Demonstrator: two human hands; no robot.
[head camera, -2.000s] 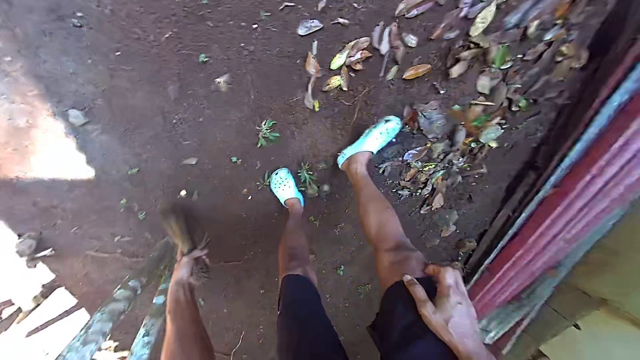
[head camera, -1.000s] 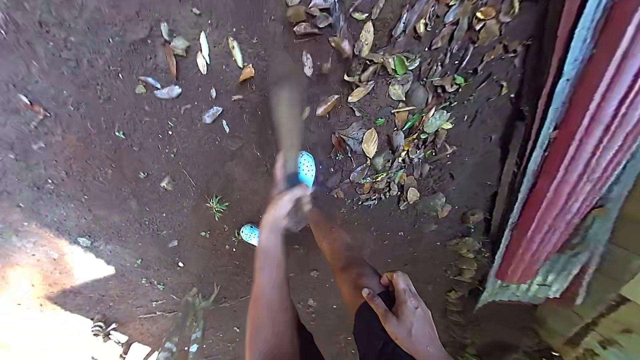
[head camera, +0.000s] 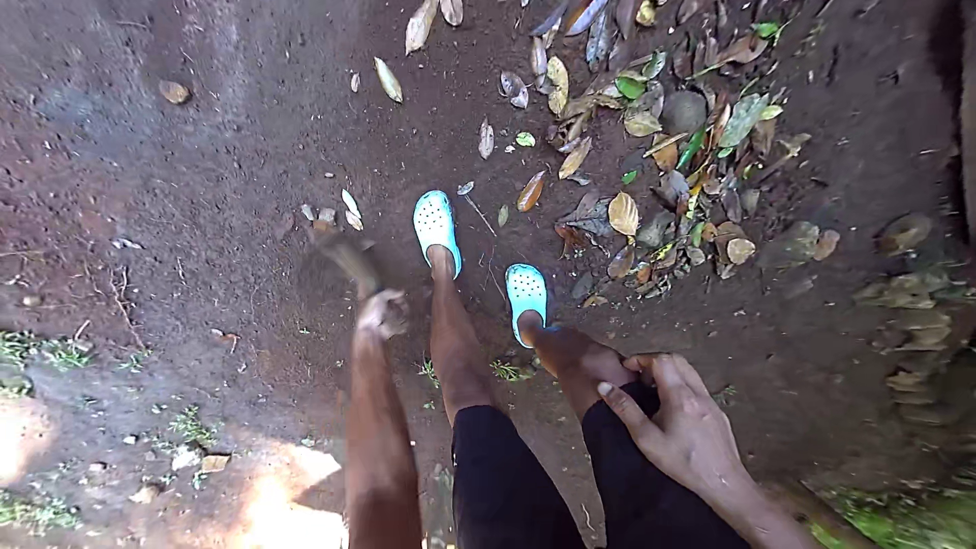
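My left hand (head camera: 383, 313) is closed around the near end of a short hand broom (head camera: 345, 255), whose far end is blurred by motion above the bare soil. Small leaves and stones lie just beyond that blurred end. My right hand (head camera: 679, 419) rests on my right knee at the hem of the black shorts (head camera: 507, 488), fingers curved over it and the thumb apart. Between and ahead of the hands are my feet in light turquoise clogs (head camera: 435, 221). A spread of dry and green leaves (head camera: 624, 213) lies on the ground beyond the right foot.
Flat stones (head camera: 911, 320) sit in the soil at the right, near a dark edge (head camera: 968, 114). Single fallen leaves (head camera: 387, 80) dot the ground ahead. Grass tufts (head camera: 191, 427) and a sunlit patch (head camera: 293, 496) are at the lower left.
My left hand has swung the broom from in front of the foot out to the left. The feet have stepped. The view has shifted, and the red corrugated sheets at the right have left it.
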